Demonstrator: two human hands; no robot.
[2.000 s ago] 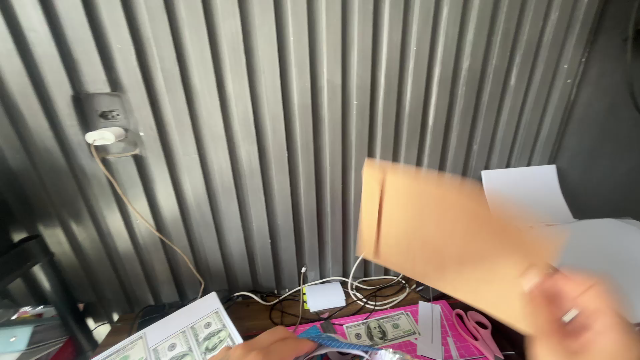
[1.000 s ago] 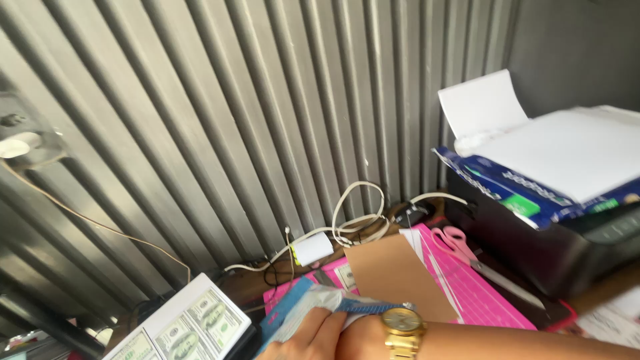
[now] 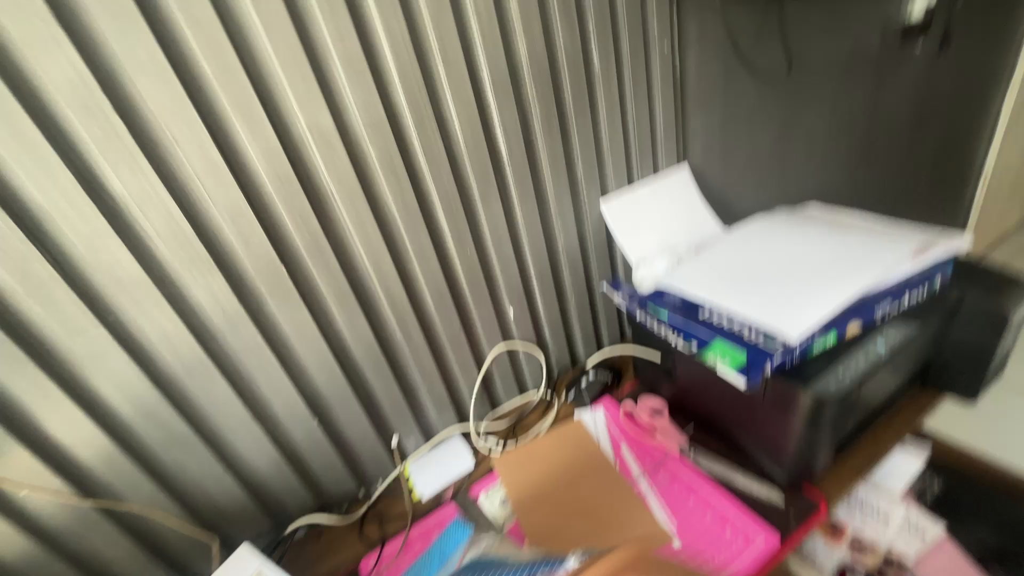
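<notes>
Only a blurred sliver of skin shows at the bottom edge, apparently my right hand or forearm (image 3: 632, 562); its fingers are hidden. It is just below a brown paper envelope (image 3: 580, 488), which lies flat on a pink cutting mat (image 3: 704, 496). Left of the skin is a blue, partly clear plastic packet (image 3: 512, 564), cut off by the frame. Pink-handled scissors (image 3: 654, 420) lie at the mat's upper edge, and white paper strips (image 3: 636, 472) lie beside the envelope. My left hand is out of view.
A black printer (image 3: 744, 416) stands at the right, with a blue paper-ream package (image 3: 720, 336) and white sheets (image 3: 800, 264) on top. Looped white cables (image 3: 512, 400) and a white box (image 3: 440, 468) lie by the corrugated wall (image 3: 320, 240). A white sheet's corner (image 3: 250, 562) shows lower left.
The brown envelope, held up by my right hand two seconds ago, now lies on the mat. The wristwatch and fingers seen one second ago have left view. The view has swung right.
</notes>
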